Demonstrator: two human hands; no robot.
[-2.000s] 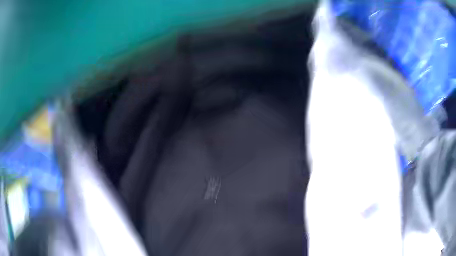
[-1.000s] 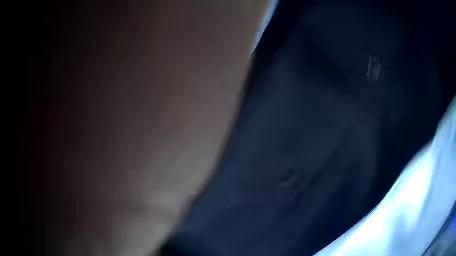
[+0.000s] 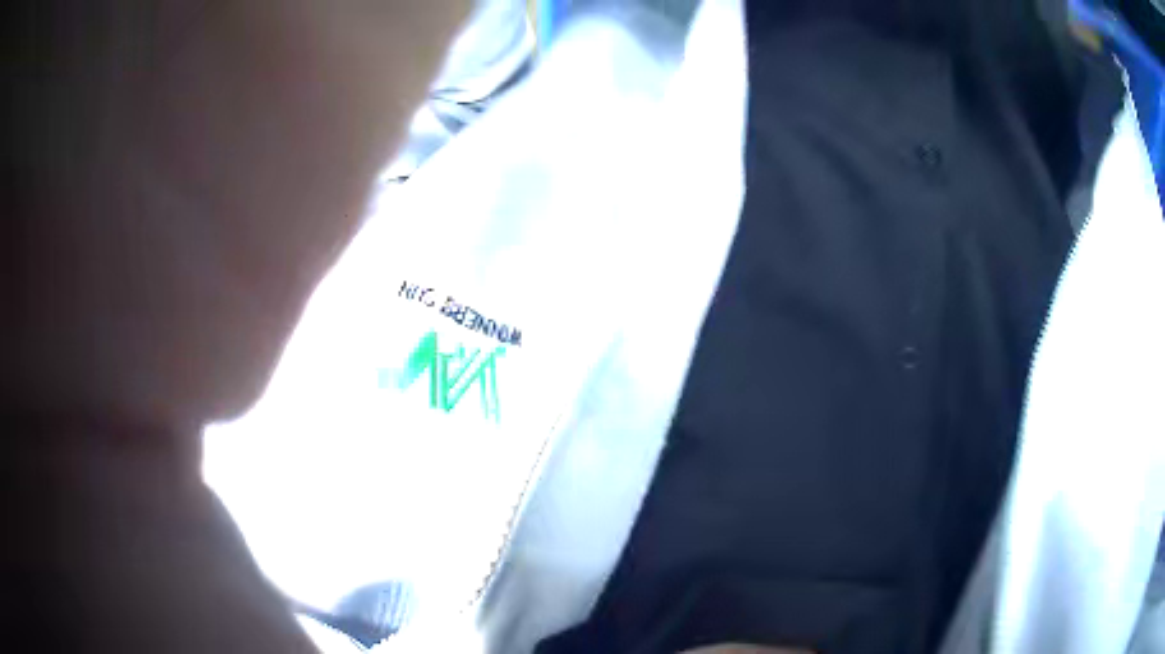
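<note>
What looks like my left hand (image 3: 166, 243) is very close to the lens and fills the left side of the head view, dark and blurred. Its fingers cannot be made out, and whether it holds anything is hidden. My right hand cannot be identified. The wearer's open white jacket (image 3: 511, 230), with a green logo and small dark lettering, hangs over a dark buttoned shirt (image 3: 830, 358). No work piece or tool shows.
A small strip of skin (image 3: 747, 649) shows at the bottom edge; which body part it is cannot be told. A blue patch (image 3: 1143, 77) lies at the top right corner.
The view has swung from bench edge and lap to the jacket front. The close skin-coloured shape came in at the left by one second ago and now covers less of the middle.
</note>
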